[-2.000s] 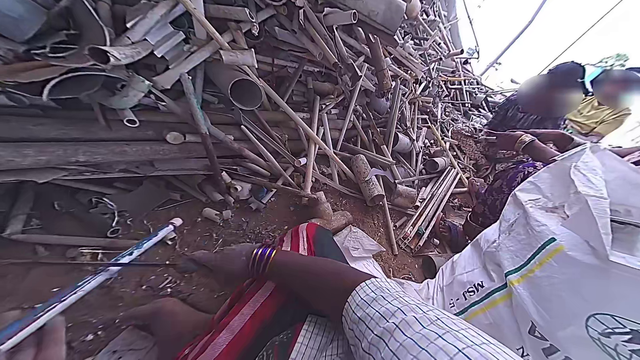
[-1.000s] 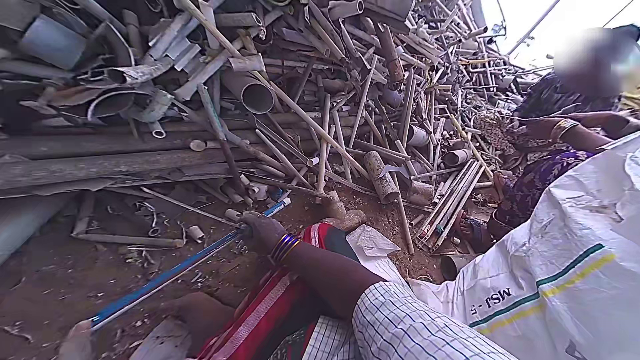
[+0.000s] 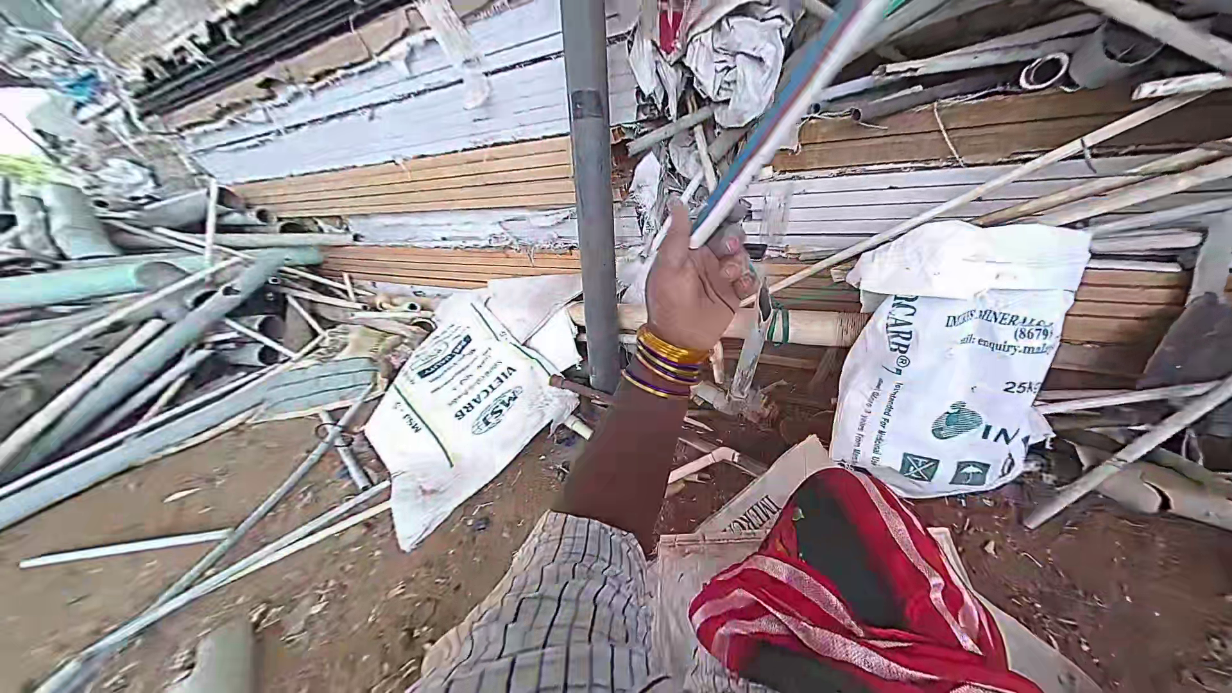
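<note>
My left hand (image 3: 698, 289), palm towards me and gold and purple bangles on its wrist, has its thumb and curled fingers around the lower end of a white and blue striped plastic pipe (image 3: 789, 120). The pipe slants up and right, out of the top of the view. My right hand is not in view. Just left of my left hand stands an upright grey pipe (image 3: 589, 192). Below and right of it, red and white striped cloth (image 3: 847, 587) lies over my leg.
Long white and orange-brown strips (image 3: 433, 183) are stacked behind. A printed white sack (image 3: 481, 385) lies on the soil at left; another sack (image 3: 953, 375) stands at right. Loose pipes (image 3: 135, 356) lie in a heap at left. Thin poles (image 3: 1001, 197) lean at right.
The view has swung far to the left. The striped pipe, low at the left earlier, now points up and right. The right hand, seen on the pipe one second ago, is out of view.
</note>
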